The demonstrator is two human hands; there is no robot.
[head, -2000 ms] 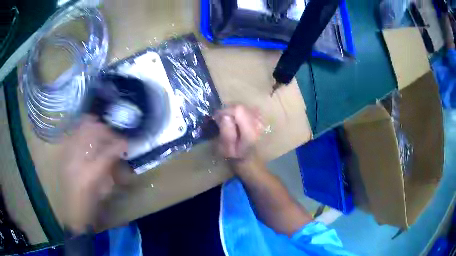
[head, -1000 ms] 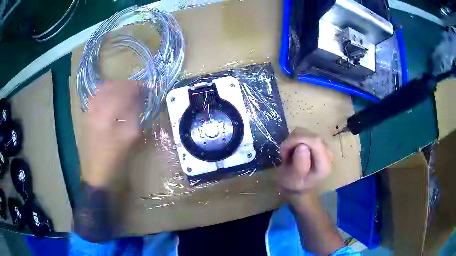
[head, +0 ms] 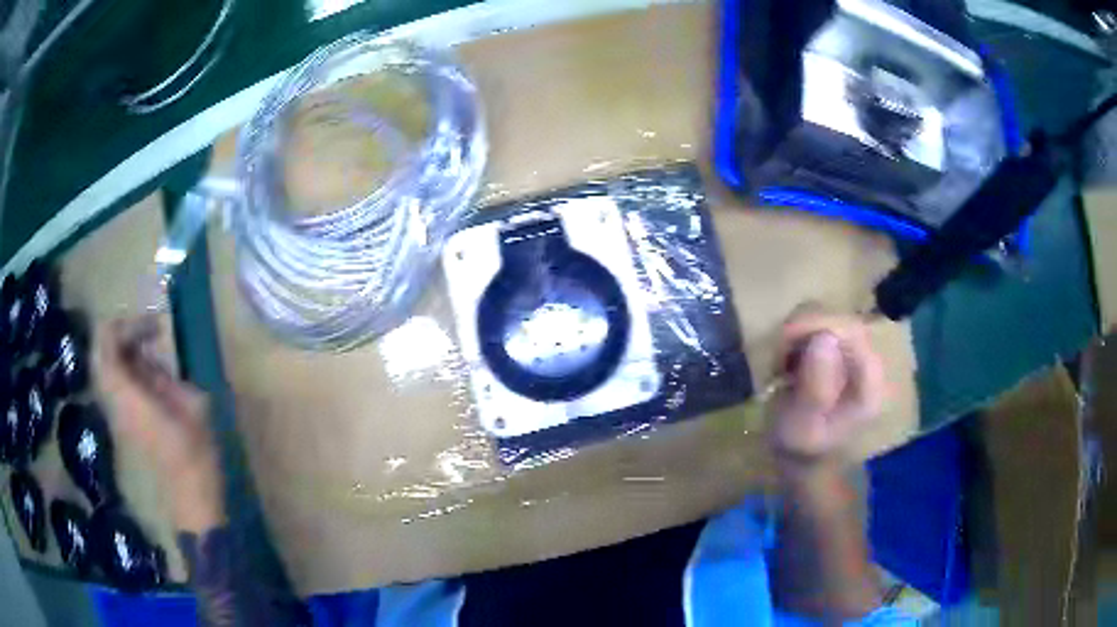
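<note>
A round black housing with a pale centre sits in the white square jig, its short neck toward the far side. The jig lies on a dark, film-wrapped base plate. My left hand is blurred at the left, just right of the waiting black housings; whether it holds anything is unclear. My right hand is curled closed right of the base plate, with nothing visible in it. The black electric screwdriver lies slanted beyond my right hand, not held.
A clear cable coil lies left of the jig on brown cardboard with shiny scraps. A blue-rimmed tray at the far right holds a silver-and-black box. A brown carton and blue bin are at the lower right.
The view has shifted, so the jig and coil show farther right than at first. My left hand has moved from the jig, past the coil, to beside the waiting housings. My right hand stays curled.
</note>
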